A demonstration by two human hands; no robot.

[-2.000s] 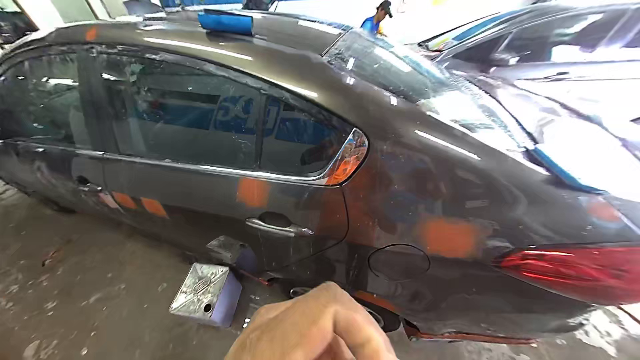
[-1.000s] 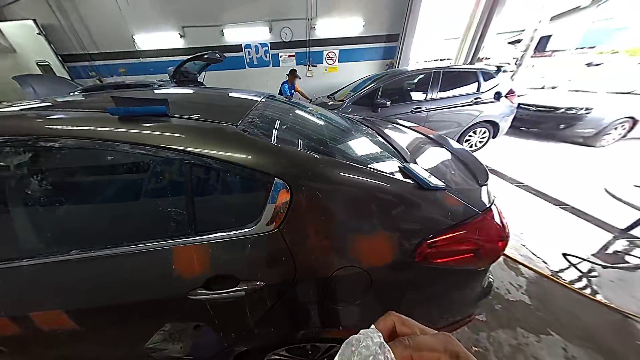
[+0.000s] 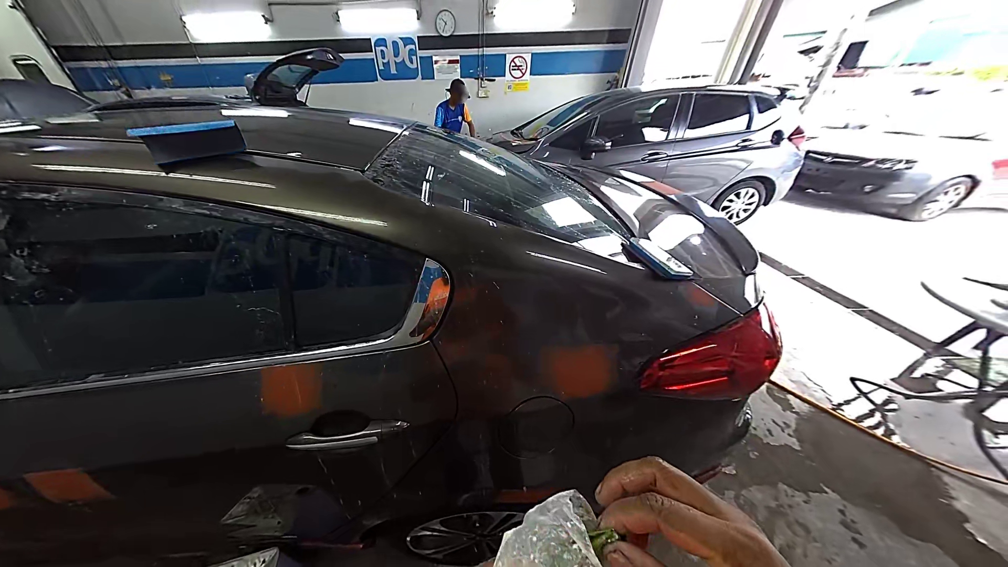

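My right hand (image 3: 681, 516) is low in the view with its fingers bent at a crumpled clear plastic bag (image 3: 555, 531), which has something green at its opening. A small bit of skin at the bag's lower left edge may be my left hand, too hidden to tell. Behind them stands a dark wet car (image 3: 488, 394) with orange patches on the rear door and rear quarter panel. A blue-edged flat block (image 3: 660, 258) lies beside the rear window, and a dark sheet with a blue edge (image 3: 189, 143) lies on the roof.
A grey hatchback (image 3: 677, 142) is parked beyond the car, near a person (image 3: 453, 110) in a blue and orange shirt. An orange hose (image 3: 882, 437) runs along the wet floor at the right, beside a dark metal frame (image 3: 972, 378).
The view has swung up and to the right from the car's side. The plastic bag has come into sight at my right hand and shows more fully than a second ago.
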